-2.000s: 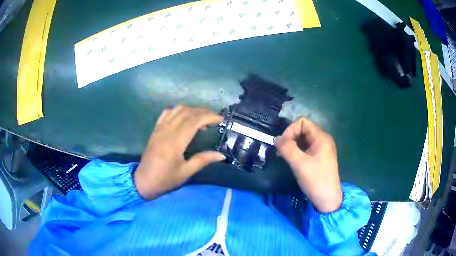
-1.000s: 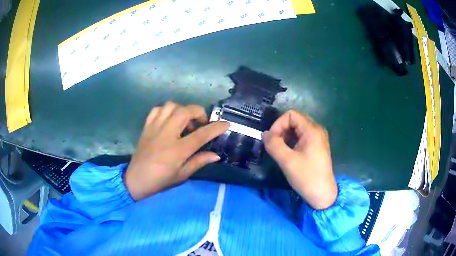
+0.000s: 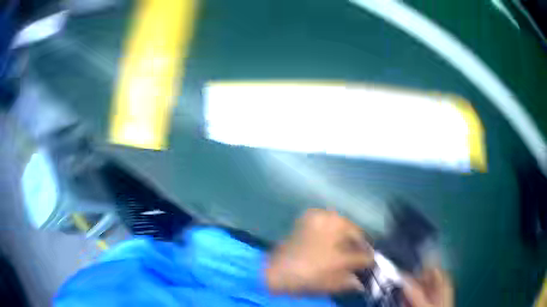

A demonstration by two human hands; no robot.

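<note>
The whole view is blurred. The black plastic part [image 3: 411, 232] lies on the green table at the lower right. A white tape strip [image 3: 387, 270] shows across its near end. My left hand [image 3: 324, 252] is at the part's left side, fingers against its edge. My right hand [image 3: 433, 286] is at the part's lower right, blurred and cut off by the bottom edge. Whether its fingers grip anything cannot be seen. The white adhesive tape sheet [image 3: 336, 125] with its yellow end lies flat beyond my hands.
A yellow strip [image 3: 147, 84] lies at the left. A white line [image 3: 456, 54] curves across the upper right. Dark parts [image 3: 532, 204] blur at the right edge. A dark crate [image 3: 147, 204] is below the table's left edge, with a pale stool-like object [image 3: 41, 189] beyond it.
The view has swung left, so the tape sheet, hands and part appear farther right and lower. My left hand's fingers are now at the part's left edge instead of lying over the white strip.
</note>
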